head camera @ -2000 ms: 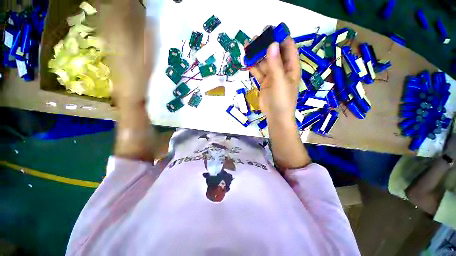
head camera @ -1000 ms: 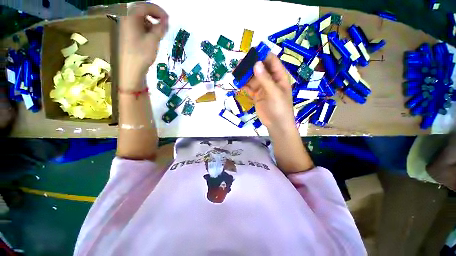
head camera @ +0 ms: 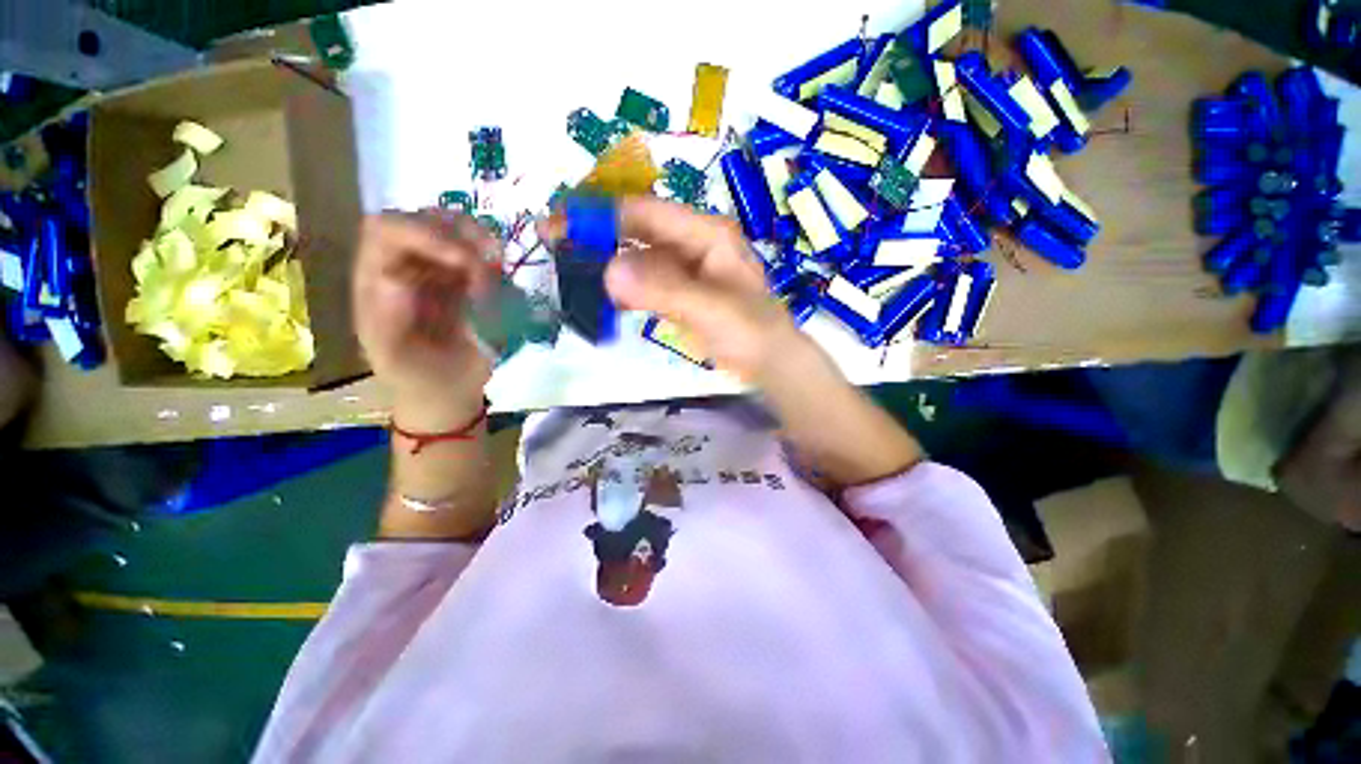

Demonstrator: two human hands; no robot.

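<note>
My right hand (head camera: 702, 284) holds a blue battery pack (head camera: 591, 224) with a dark face, upright above the white sheet. My left hand (head camera: 426, 291) is raised just left of the pack, blurred. A blurred green shape, seemingly a protection board (head camera: 508, 317), shows at its fingertips; whether the fingers grip it is unclear. More green boards (head camera: 642, 108) lie loose behind the hands. An amber piece (head camera: 709, 99) lies flat on the white sheet (head camera: 493, 60). A loose pile of blue packs (head camera: 896, 187) with pale strips lies to the right.
A cardboard box (head camera: 340, 224) at left holds yellow scraps (head camera: 224, 284). Blue packs (head camera: 52, 254) lie left of the box. A tight cluster of packs (head camera: 1269, 179) sits at far right. A person's arm (head camera: 1321, 455) shows at the right edge.
My right hand has moved left with the pack, which now stands more upright. My left hand has come down from the top of the sheet to beside the pack. The view has shifted slightly.
</note>
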